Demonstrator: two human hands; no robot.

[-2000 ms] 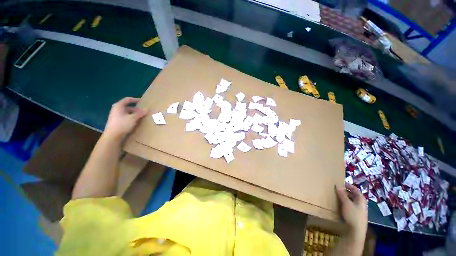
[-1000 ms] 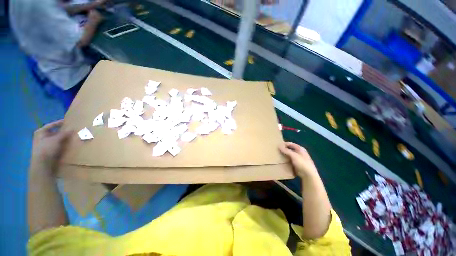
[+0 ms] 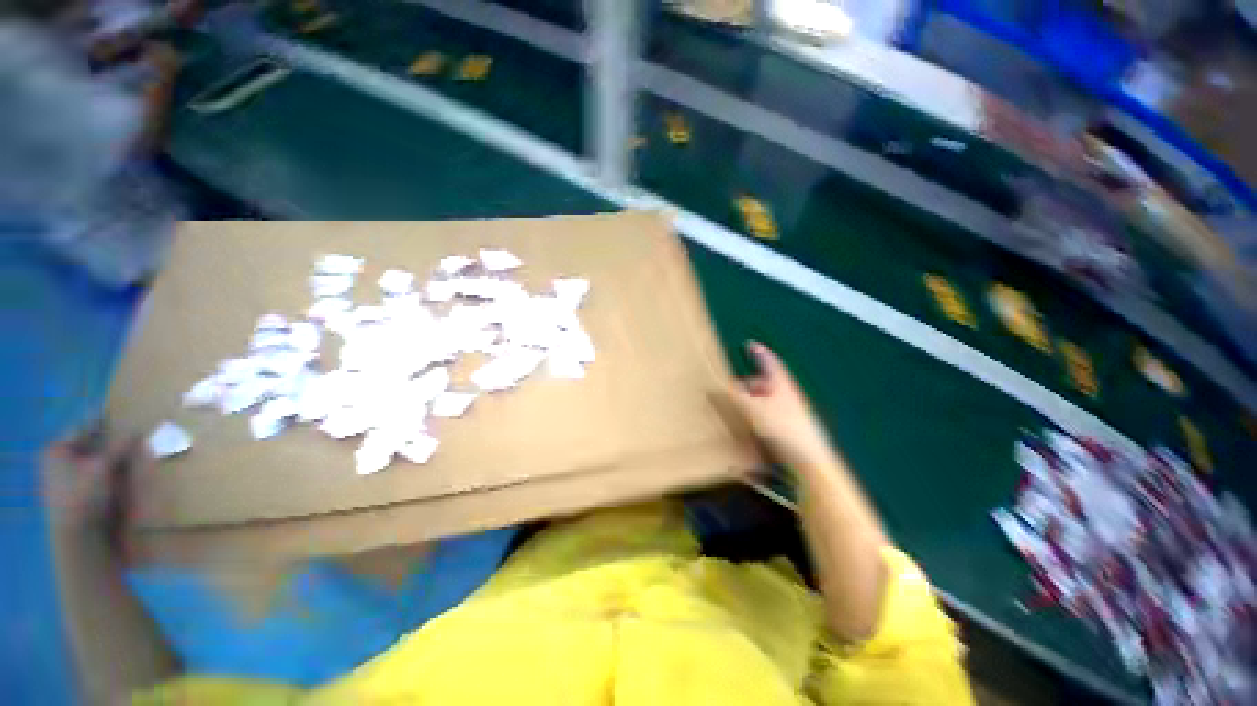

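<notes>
A large brown cardboard sheet (image 3: 634,414) is held up in front of me, with a second layer showing along its near edge. A spread of white paper scraps (image 3: 400,352) lies on it, with one scrap apart near the left side. My left hand (image 3: 90,490) grips the sheet's left near corner and is blurred. My right hand (image 3: 775,414) grips its right edge near the front corner. The fingers under the sheet are hidden.
The dark green conveyor bench (image 3: 855,400) runs behind and to the right. A red-white heap of parts (image 3: 1137,552) lies on it at right. Yellow pieces (image 3: 1020,317) lie along the line. A pale post (image 3: 609,97) stands behind the sheet. A blurred person (image 3: 69,152) is at far left.
The held sheet has moved left and away from the red-white heap, with my hands still on it. Since one second ago, its left side has dropped lower and the scraps have shifted left in view.
</notes>
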